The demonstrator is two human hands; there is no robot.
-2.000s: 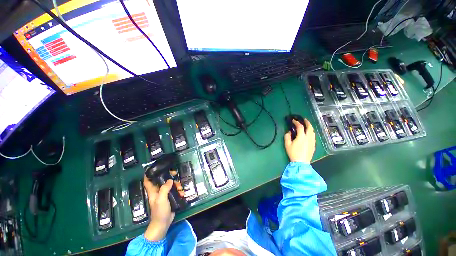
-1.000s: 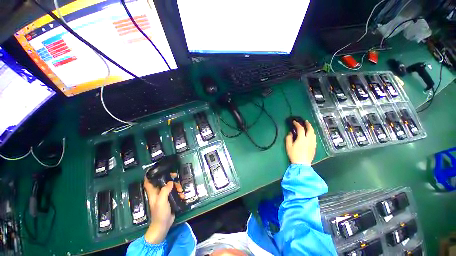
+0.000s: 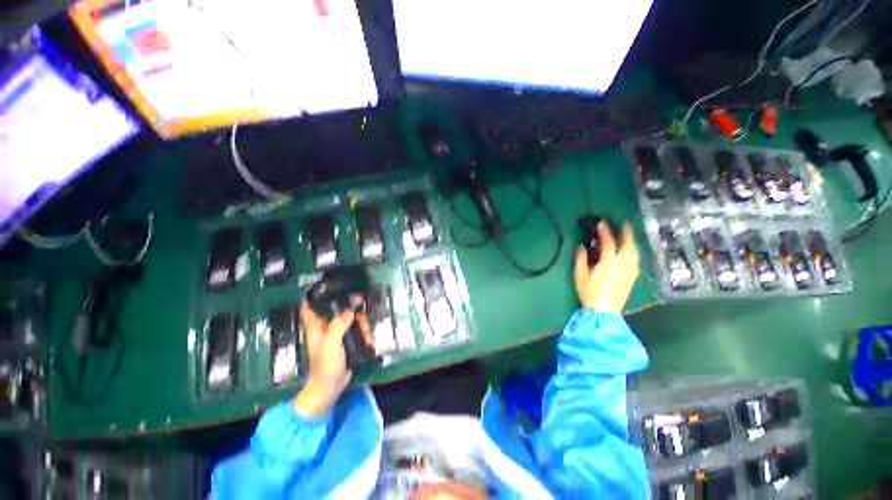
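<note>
My left hand (image 3: 328, 342) is closed around a black pistol-shaped barcode scanner (image 3: 342, 291), held over the lower row of the left blister tray (image 3: 252, 301). The clear tray lies on the green bench and holds dark electronic units (image 3: 222, 354) in two rows, with white labels on their lower parts. The scanner and my hand hide part of the lower row. My right hand (image 3: 606, 271) rests on a small black mouse (image 3: 591, 239) between the two trays. The view is blurred.
A second tray (image 3: 719, 217) of units lies right of my right hand. Stacked trays (image 3: 724, 386) are below the bench at lower right. A cabled scanner (image 3: 484, 203) lies between the trays, another scanner (image 3: 861, 174) at far right. Monitors stand behind; a blue stool (image 3: 875, 366) is at right.
The whole view has shifted and blurred, so the bench and monitors sit differently in the picture. My left hand still holds the scanner over the tray and my right hand stays on the mouse.
</note>
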